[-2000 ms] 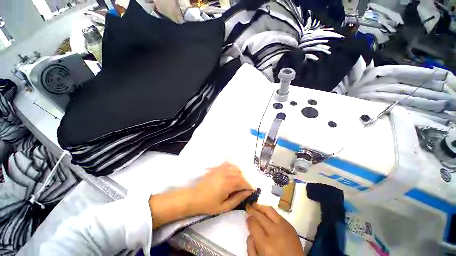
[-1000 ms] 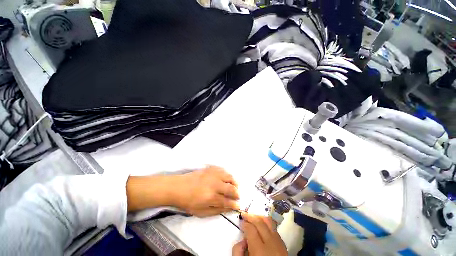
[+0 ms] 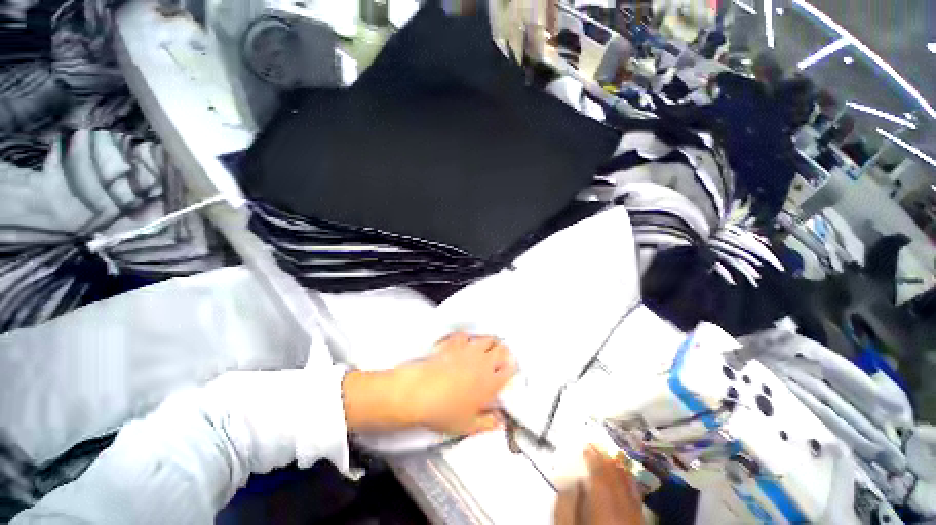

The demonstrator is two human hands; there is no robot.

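Observation:
A white fabric panel [image 3: 559, 282] lies on the machine table, with a dark edge line along its right side. My left hand [image 3: 452, 385] lies on the panel's lower left part, fingers bent at its edge; whether they pinch the cloth is hidden. My right hand [image 3: 602, 492] is blurred and cut off by the bottom edge, below the needle area; its fingertips are unclear. The white sewing machine head [image 3: 708, 395] with blue stripes is at the lower right, its needle parts blurred.
A tall stack of black-topped panels [image 3: 411, 164] stands behind my left hand. A tied bundle [image 3: 87, 251] is at the left. Striped and white fabric piles [image 3: 672, 185] lie behind the machine. Pale cloth [image 3: 154, 349] hangs by the table edge. Another machine [image 3: 272, 51] is at the upper left.
The view has turned, so the machine sits further right and lower. The white panel's corner and dark right edge now show more fully. My right hand has shifted right, away from my left hand.

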